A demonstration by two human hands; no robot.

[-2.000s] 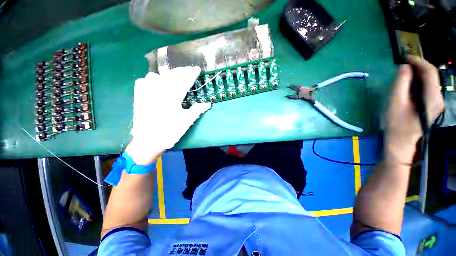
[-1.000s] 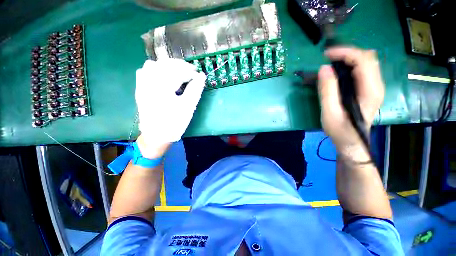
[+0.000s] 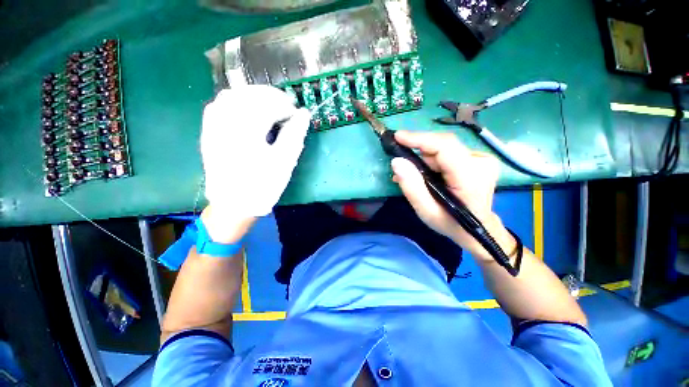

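Note:
A green PCB panel (image 3: 378,89) lies against the lower edge of a grey metal support block (image 3: 317,47). My white-gloved left hand (image 3: 253,147) is over the panel's left end, its fingers closed on thin solder wire (image 3: 326,101) that reaches over the boards. A dark round thing shows between its fingers; I cannot tell what it is. My bare right hand (image 3: 449,178) holds the black soldering iron (image 3: 442,189) like a pen. Its tip is at the panel near the middle boards; whether it touches is unclear.
Diagonal cutters (image 3: 470,115) with light-blue handles lie right of the panel. The black dross tray (image 3: 477,23) is at the upper right, the iron stand with yellowish pad (image 3: 629,47) at far right. Waiting PCB panels (image 3: 84,121) lie at left. The fume hood's rim (image 3: 264,4) shows at top.
My right hand has moved from the iron stand, past the dross tray, left and down to the panel with the iron. The cutters are uncovered again. My left hand stays at the panel's left end.

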